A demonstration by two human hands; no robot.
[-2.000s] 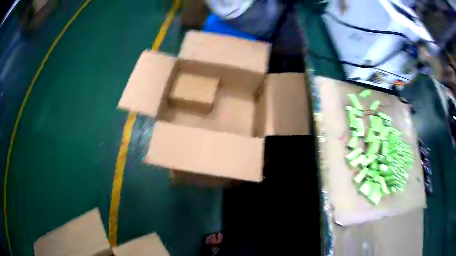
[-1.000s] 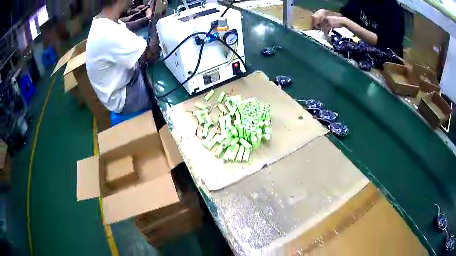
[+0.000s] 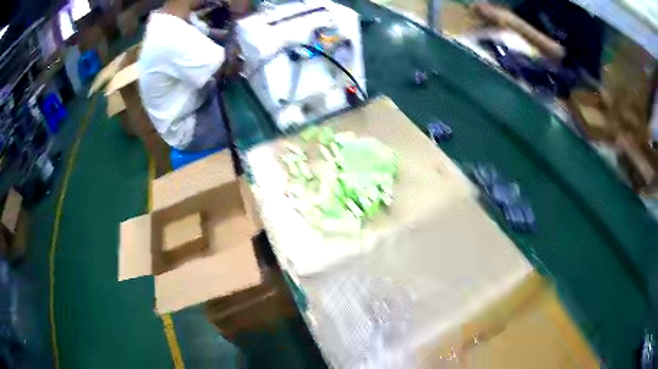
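No hand of mine is in view. A heap of bright green cylinders, apparently battery cells (image 3: 346, 176), lies on the tan cardboard bench cover (image 3: 440, 209) in front of me. The picture is blurred, so single cells are hard to tell apart. An open brown carton (image 3: 205, 288) stands on the floor left of the bench, its flaps out. A small cardboard box (image 3: 183, 234) lies inside it.
A white bench machine (image 3: 303, 58) with black cables stands behind the cells. A dark green conveyor (image 3: 577, 216) runs along the right with dark in-process units (image 3: 509, 198). A person in white (image 3: 177, 79) sits at the far left; another person's arm (image 3: 519, 29) shows at the upper right.
The view has swung up from the floor carton to the bench and line. Since one second ago it has shifted slightly and blurred. The dark units appear nearer along the conveyor.
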